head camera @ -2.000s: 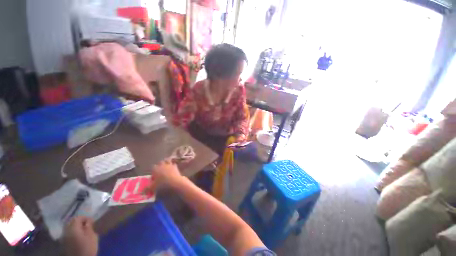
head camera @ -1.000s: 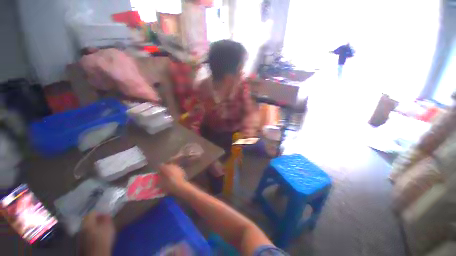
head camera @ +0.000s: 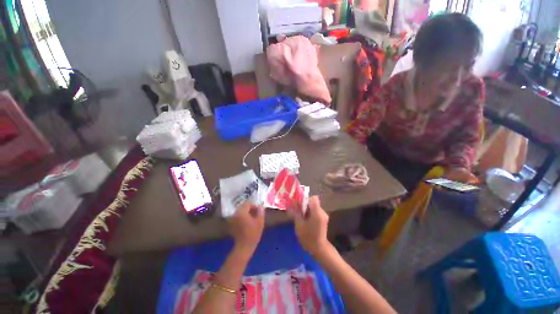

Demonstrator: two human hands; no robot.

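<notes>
My right hand [head camera: 312,224] holds a red-and-white card [head camera: 284,190] by its lower right part, raised and tilted over the table's front edge. Part of another card lies behind it. My left hand [head camera: 248,222] pinches the lower edge of a whitish clear plastic bag [head camera: 238,191] with dark print, just left of the card. Whether the bag is one or several layers I cannot tell. Below both hands, the near blue tray [head camera: 261,248] holds many overlapping finished packs [head camera: 282,294] with red showing through.
On the brown table [head camera: 147,211] are a smartphone [head camera: 191,187], a white card stack [head camera: 279,164], a rubber-band clump [head camera: 347,176], white stacks [head camera: 169,135] and a far blue tray [head camera: 255,116]. A seated person [head camera: 423,104] holds a phone at right. A blue stool [head camera: 522,267] stands front right.
The view has swung left and down. My right hand has come from beside the rubber bands and now holds up the red-and-white card. The near tray's packs now show.
</notes>
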